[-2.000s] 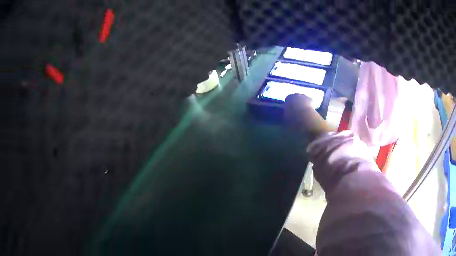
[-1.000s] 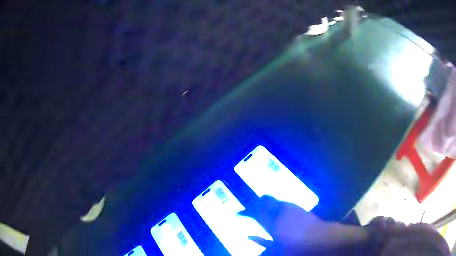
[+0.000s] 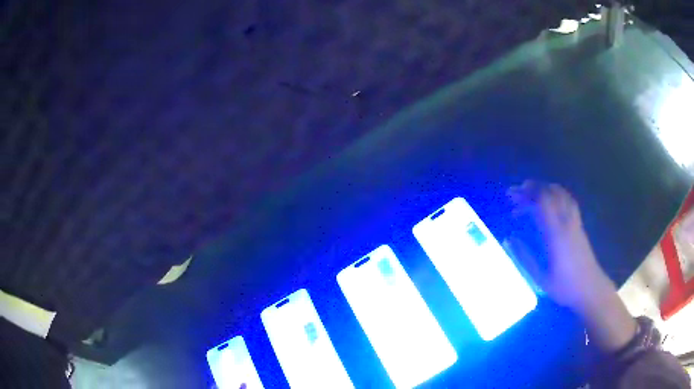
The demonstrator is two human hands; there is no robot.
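Several phones or phone display modules with glaring white screens lie side by side in a slanted row: the rightmost [image 3: 475, 270], the one beside it [image 3: 396, 319], another [image 3: 308, 342] and the leftmost [image 3: 234, 365], cut off by the bottom edge. Each has a dark pill-shaped cutout at its upper end. My right hand [image 3: 559, 243] is blurred, just right of the rightmost phone, fingers apart, with nothing visible in it. I cannot tell whether it touches that phone's edge. My left hand is not recognisable; small purple spots at the leftmost phone's bottom are unclear.
The green bench mat [image 3: 563, 114] looks blue around the phones. Dark foam [image 3: 190, 152] lies beyond its far edge. A grey metal bracket [image 3: 614, 26] stands at the far right corner. Red stool legs [image 3: 673, 273] show at the right. Pale pieces [image 3: 176, 270] are at the left edge.
The view has shifted, and the phone row shows further right, with more of the leftmost phone visible. My right hand was over the right-hand phones and is now off their screens, to the right.
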